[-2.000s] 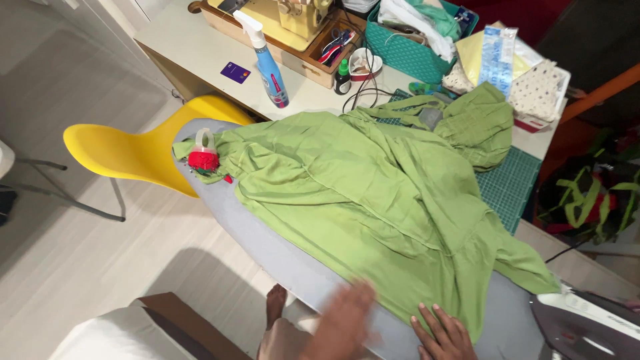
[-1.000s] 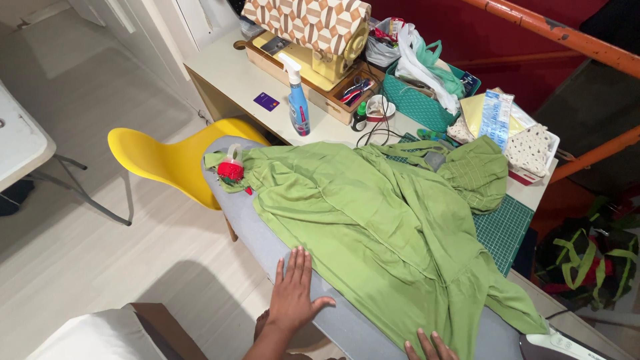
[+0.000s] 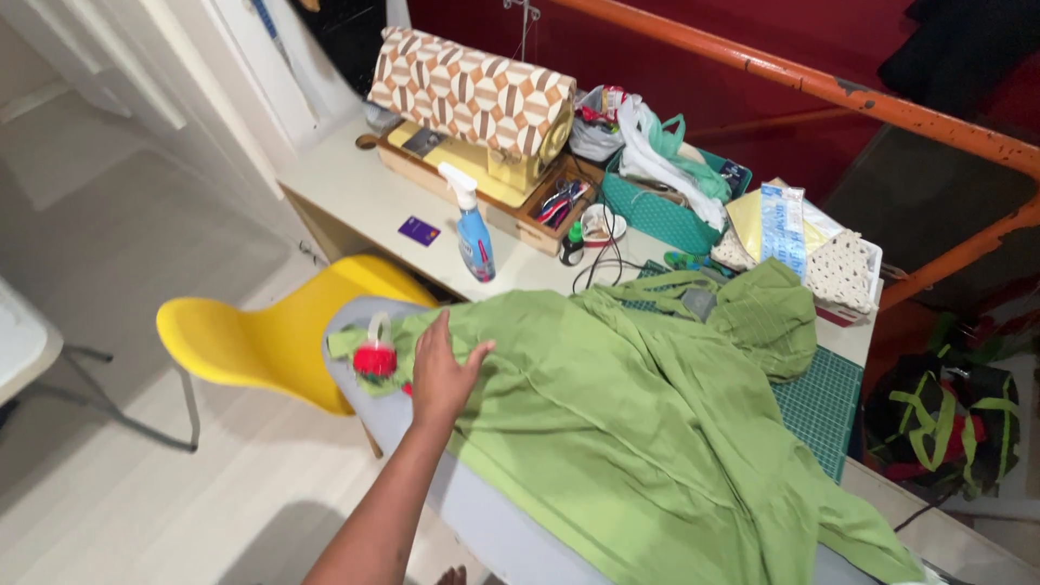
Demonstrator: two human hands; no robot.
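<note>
A green garment (image 3: 601,390) lies spread and wrinkled over a grey ironing board (image 3: 496,504). Flat on its upper left part rests my left hand (image 3: 443,370), fingers apart, holding nothing. Just left of that hand, a red pincushion with a clear strap (image 3: 375,357) sits on the garment's narrow end. My right hand is out of the frame. A green cutting mat (image 3: 821,406) shows beyond the garment at the right.
On the white table (image 3: 333,179) stand a sewing machine under a patterned cover (image 3: 475,89), a blue spray bottle (image 3: 471,236), a teal basket (image 3: 666,211) and a small dark bottle (image 3: 573,244). A yellow chair (image 3: 268,341) touches the board's left side.
My left hand has moved up and left along the garment, from the board's near edge to beside the pincushion. My right hand, on the garment before, has left the view.
</note>
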